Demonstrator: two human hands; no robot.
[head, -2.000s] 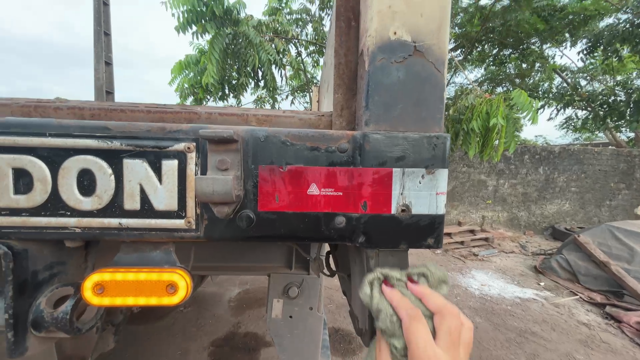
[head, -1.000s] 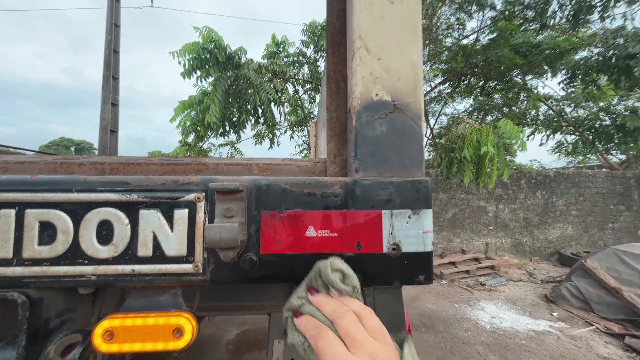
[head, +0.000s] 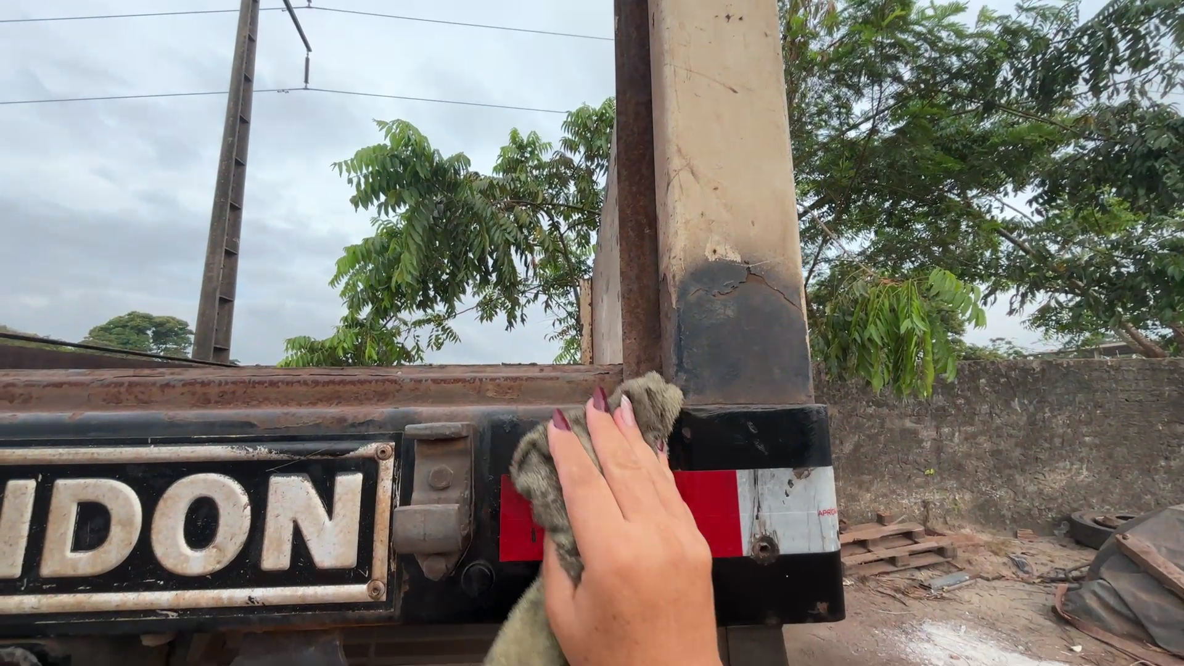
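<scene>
My right hand point(head: 629, 546) presses a bunched, greenish-grey cloth point(head: 546, 476) against the black metal rear beam point(head: 740, 439) of a truck body. The fingers point up, and the cloth's top edge reaches the foot of the rusty upright. Behind the hand, a red reflective strip point(head: 708, 504) with a scuffed white section point(head: 786, 509) at its right runs along the beam; the hand and cloth hide part of the red. The cloth's lower end hangs below the thumb. My left hand is out of view.
Left of the cloth are a metal hinge bracket point(head: 437, 499) and a raised-letter plate point(head: 190, 536). A beige post point(head: 726, 139) with a dark patch rises above the beam. Behind at right are a wall point(head: 999, 435), wooden pallets point(head: 893, 546), a tyre point(head: 1096, 527) and a tarpaulin point(head: 1133, 573).
My right hand, with the cloth, has moved up from below the beam onto its face, now covering part of the red strip. The view has tilted upward.
</scene>
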